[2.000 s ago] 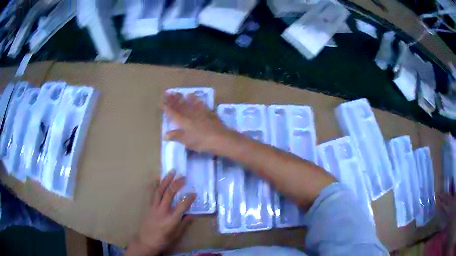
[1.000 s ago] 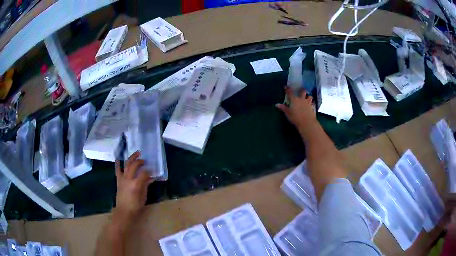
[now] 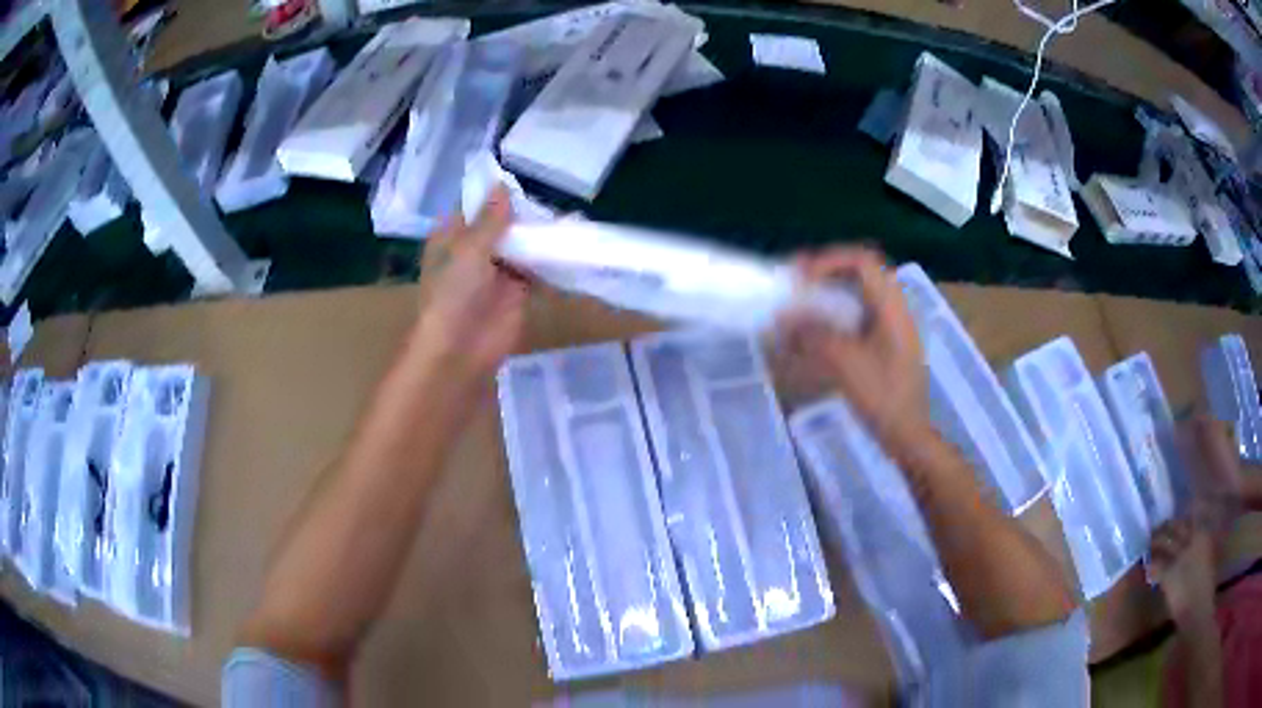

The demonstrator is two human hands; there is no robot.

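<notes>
A long white carton [image 3: 651, 271], blurred and with an open flap at its left end, is held level above the bench's far edge. My left hand [image 3: 475, 284] grips its left end. My right hand [image 3: 855, 332] is closed around its right end, where something small and greyish shows, too blurred to tell. Below it, two translucent inner trays lie side by side on the brown bench, a left tray [image 3: 595, 512] and a right tray [image 3: 734, 491]. No long white unit shows in them.
More trays [image 3: 969, 387] lie at right, partly under my right forearm. Trays with small black coils [image 3: 162, 498] stand at left. Cartons [image 3: 602, 104] and frosted trays [image 3: 450, 132] lie on the green belt. A white post [image 3: 152, 166] is at upper left. Another person's hands [image 3: 1190, 533] are at right.
My hands have come back from the belt and now hold the carton between them. My left hand has left the frosted tray on the belt. The view has tilted down towards the bench.
</notes>
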